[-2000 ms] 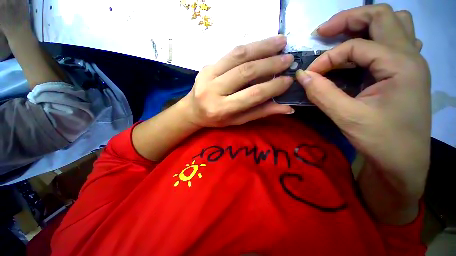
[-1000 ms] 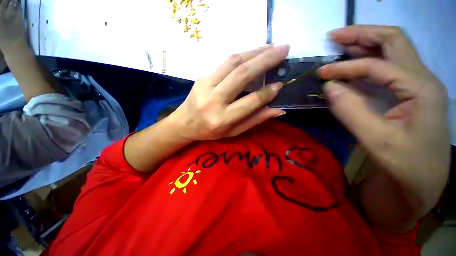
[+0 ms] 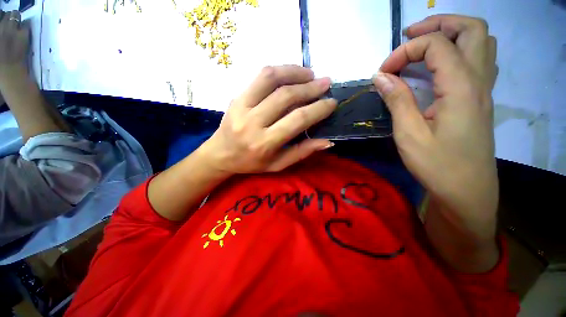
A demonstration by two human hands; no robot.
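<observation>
The black phone middle frame (image 3: pixel 354 127) lies at the table's near edge, its window showing white table beyond the black panel. My left hand (image 3: pixel 270 121) lies over the panel's left end, fingers spread and pressing on it. A thin gold flex cable (image 3: pixel 355 97) runs slantwise over the panel from my left fingertips to my right fingertips. My right hand (image 3: pixel 437 93) has thumb and index finger pinched at the cable's right end, by the panel's upper right corner. A small yellow flex piece (image 3: pixel 365 124) lies on the panel.
A loose pile of yellow flex pieces (image 3: pixel 217 28) lies up the table, left of the frame. A stray yellow piece (image 3: pixel 431 4) is at the top right. Small dark slivers (image 3: pixel 172 91) lie near the table edge. A neighbour's grey sleeve (image 3: pixel 59 161) and hand are at far left.
The view has shifted, so the frame and hands appear further left and the yellow pile shows more. My right fingertips have closed at the panel's upper right corner, and the cable lies closer along the panel.
</observation>
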